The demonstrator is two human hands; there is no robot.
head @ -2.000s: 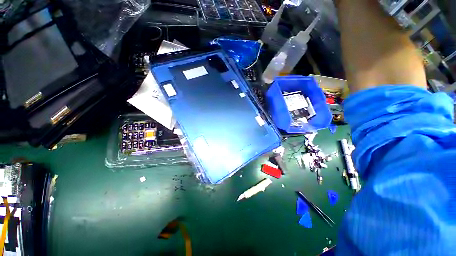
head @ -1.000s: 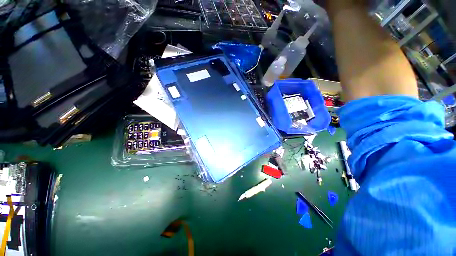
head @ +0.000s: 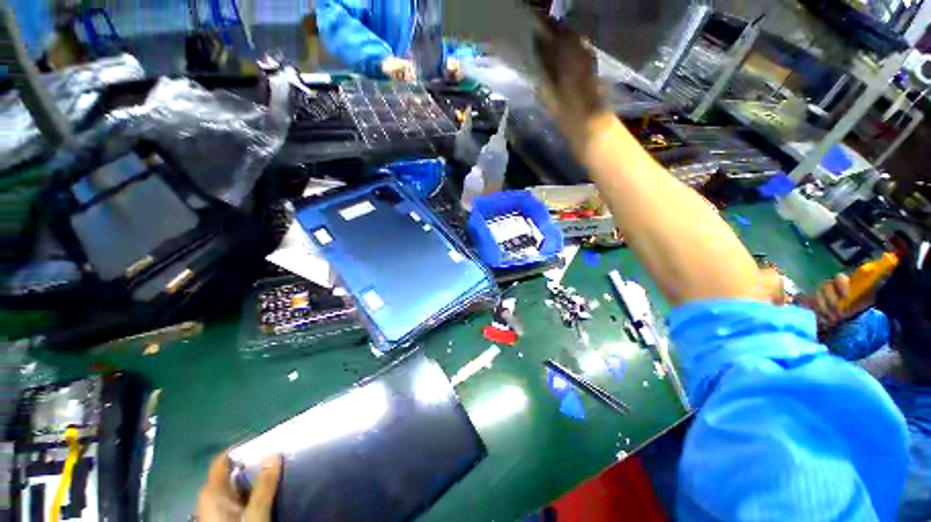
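Note:
My left hand (head: 240, 487) shows at the bottom edge, fingers and thumb on the near left corner of a glossy black display panel (head: 378, 449), with bright reflections across its upper side. The panel is tilted over the green bench mat. My right arm reaches up and forward from the right; my right hand (head: 572, 71) is dark and blurred near the top, and I cannot tell whether it holds anything. An opened tablet (head: 66, 449) with a yellow-orange flex lies at the left.
A blue-framed panel (head: 398, 265) lies beyond, beside a blue parts bin (head: 516, 229). Tweezers (head: 587, 385), blue picks (head: 565, 393), a red block (head: 499, 334) and scattered small parts (head: 570, 304) lie at the right. People in blue are across the bench and at the right, one holding an orange tool (head: 868, 280).
The view has swung up and right. My left hand and the black panel have come into view at the bottom. My right hand now shows at the top; only its arm showed before.

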